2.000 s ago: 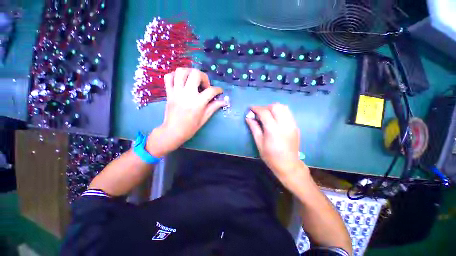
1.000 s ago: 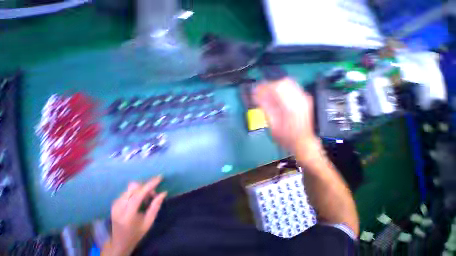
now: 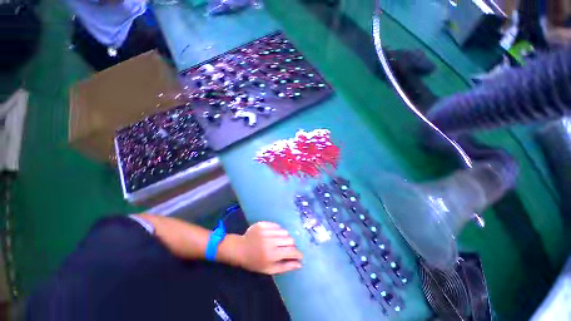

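Note:
My left hand (image 3: 270,248), with a blue band at the wrist, rests at the bench's near edge. Its fingers are curled and close together, and their undersides are hidden, so I cannot tell whether it holds anything. Small black modules (image 3: 357,233) with green dots stand in rows beyond the hand. A shorter row (image 3: 308,216) has a bright whitish end nearer the hand. A pile of red lead wires (image 3: 303,155) with white ends lies past the rows. My right hand is out of the picture.
A dark mat (image 3: 241,135) carries wired modules. A pale-edged tray (image 3: 127,188) of wired units and a cardboard carton (image 3: 106,106) are beside the bench. A clear extraction funnel (image 3: 419,216), ribbed duct (image 3: 507,91) and fan grille (image 3: 441,288) are at right. A person's sleeve (image 3: 109,22) shows top left.
The view has swung left, bringing the dark mat, tray and carton in. My right hand, earlier reaching near the yellow sponge, has left the picture. My left hand's fingers are closer together.

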